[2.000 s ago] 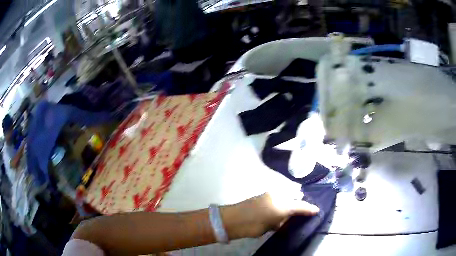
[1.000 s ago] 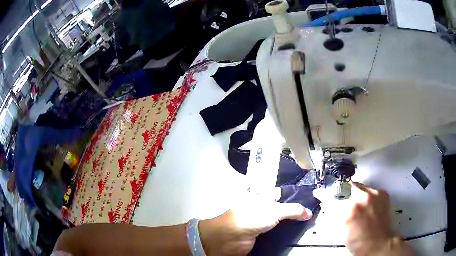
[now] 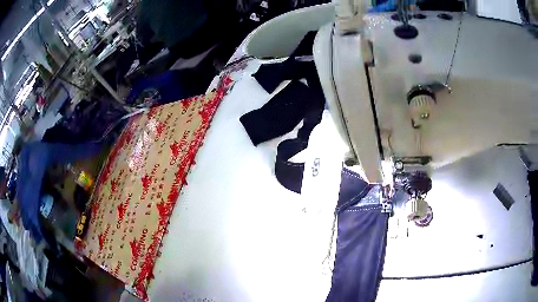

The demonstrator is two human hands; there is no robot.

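Observation:
A long navy sewn piece (image 3: 358, 248) lies under the presser foot (image 3: 387, 200) and runs down to the lower edge of the picture. A pale stitch line shows across its upper part. The off-white sewing machine (image 3: 489, 100) stands over it, its needle area brightly lit. A white rounded attachment (image 3: 318, 191) is left of the needle, with pale thread below it. Black cut pieces (image 3: 277, 115) lie on the table behind and left of the attachment. Neither my left hand nor my right hand is in the picture.
A cardboard board (image 3: 147, 189) with red print lies along the table's left side. A raised curved rim (image 3: 283, 32) bounds the far side. A small dark grey piece (image 3: 503, 196) lies on the right of the bed. A dark object (image 3: 534, 227) is cut off at the right edge.
Both hands have left the picture; my left hand was on the navy piece and my right hand beside the needle. The navy piece now hangs straighter toward the front.

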